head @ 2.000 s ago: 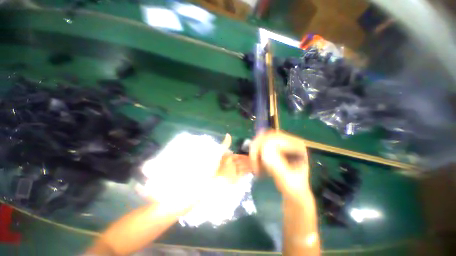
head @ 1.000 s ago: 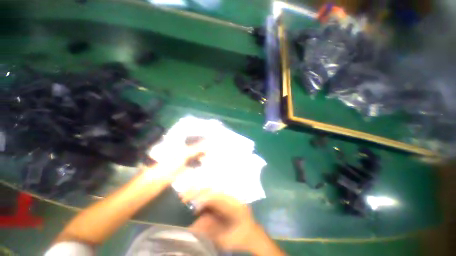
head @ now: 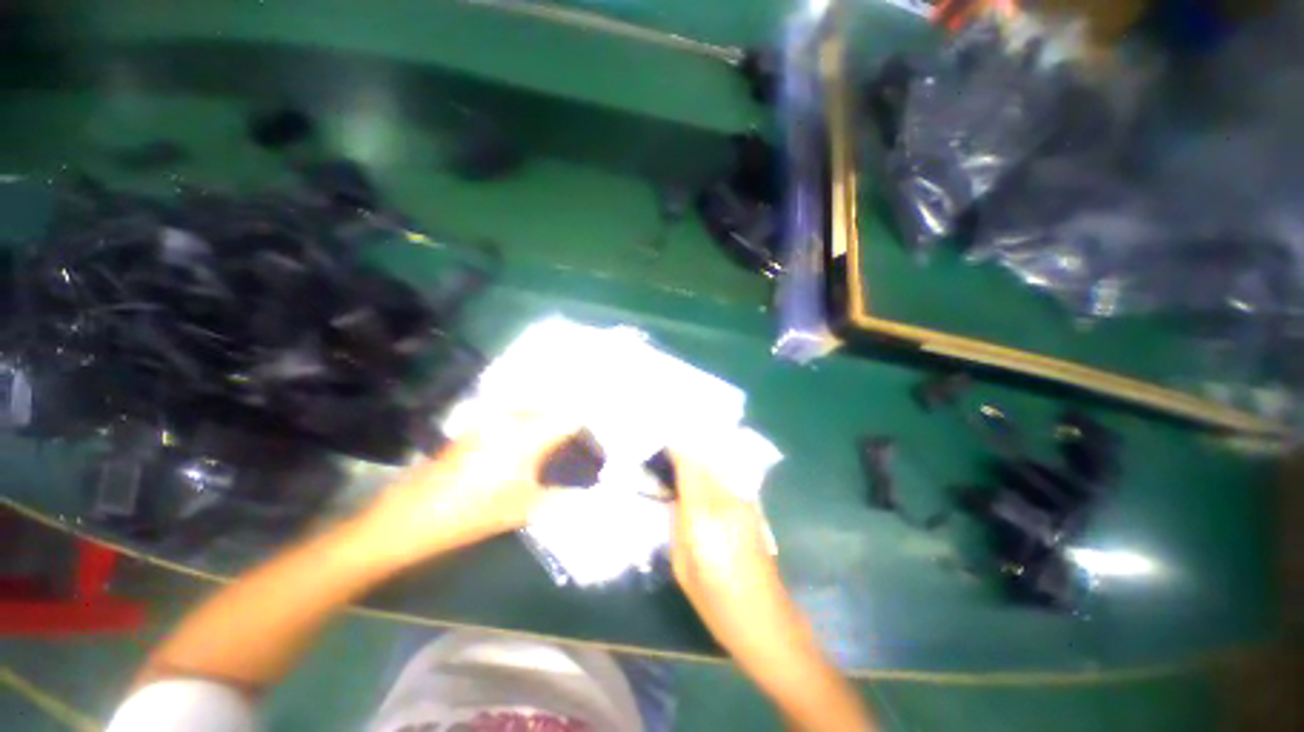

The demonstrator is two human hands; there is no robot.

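Observation:
The white stack (head: 629, 372) lies glaring and overexposed on the green bench in front of me. My left hand (head: 522, 461) is over its left part, holding a small black unit (head: 575, 459). My right hand (head: 698, 493) is over its right part, with a small dark end (head: 659, 469) at its fingertips. The hands are a short distance apart. Glare hides the fingertips and anything thin between them.
A loose black unit pile (head: 215, 322) lies at left. A small black parts group (head: 1037, 508) is at right. A yellow-edged frame (head: 1058, 375) surrounds a shiny bagged heap (head: 987, 157) at upper right. A red stool (head: 72, 594) shows at lower left.
My right hand has moved from the stack's lower edge up to its right part. My left hand now shows the black unit more clearly. The view has shifted slightly.

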